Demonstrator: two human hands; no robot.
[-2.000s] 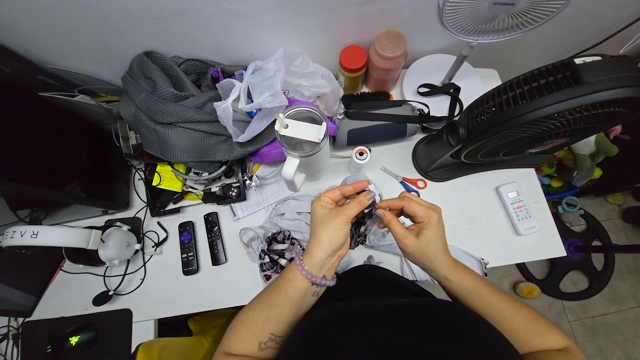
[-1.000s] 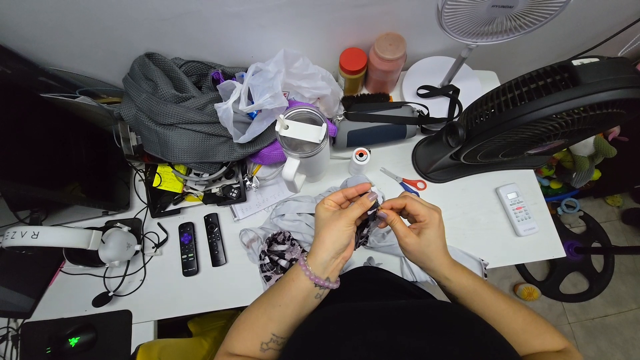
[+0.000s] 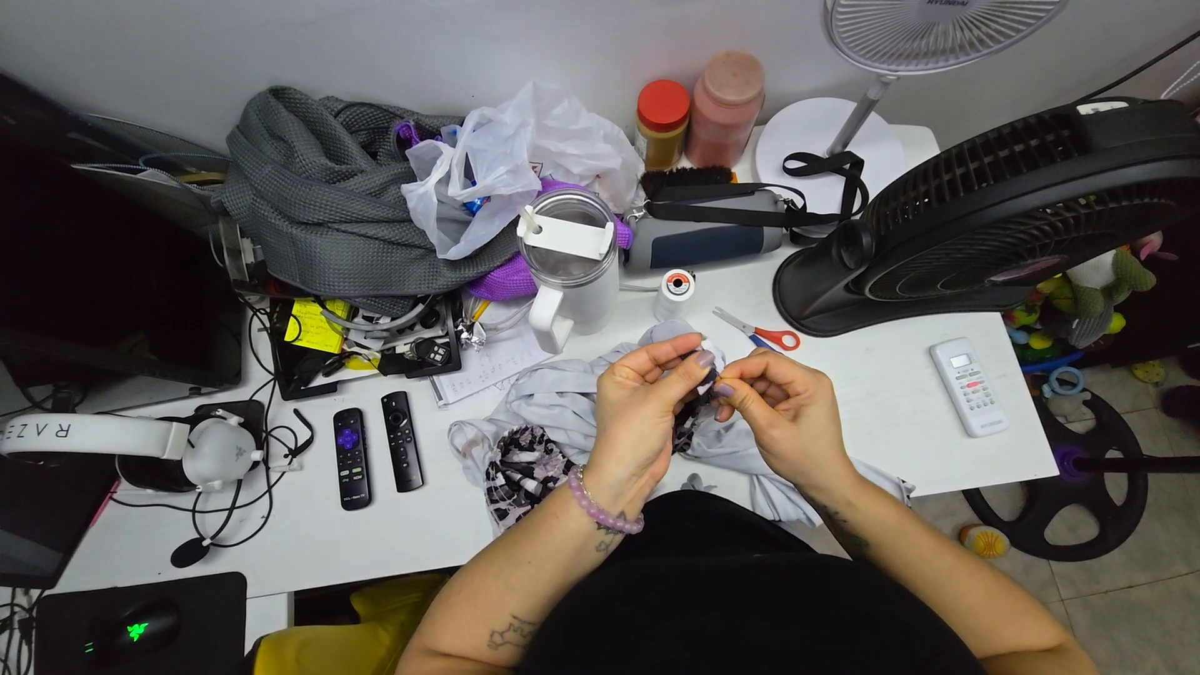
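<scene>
My left hand [image 3: 642, 412] pinches a gathered edge of fabric between thumb and fingers. Close against it on the right, my right hand [image 3: 783, 412] has thumb and fingertips together at the same edge; whether a needle or thread is between them is too small to tell. The light grey fabric [image 3: 553, 398] spreads over the desk under both hands, with a black, white and pinkish patterned part [image 3: 527, 469] near my left wrist. Just beyond the hands stand a white spool of thread [image 3: 674, 292] and scissors [image 3: 757, 330] with red and blue handles, partly hidden by the fabric and fingers.
A lidded white tumbler [image 3: 572, 272] stands behind the fabric. Two black remotes [image 3: 352, 459] and a white headset [image 3: 178, 445] lie left. Rightward are a black fan [image 3: 984, 206] and a white remote [image 3: 971, 386]. A grey speaker [image 3: 703, 234] and two jars [image 3: 727, 108] are at the back.
My fingers have shifted slightly at the fabric edge. Both hands stay together over the fabric, and the objects around them have not moved.
</scene>
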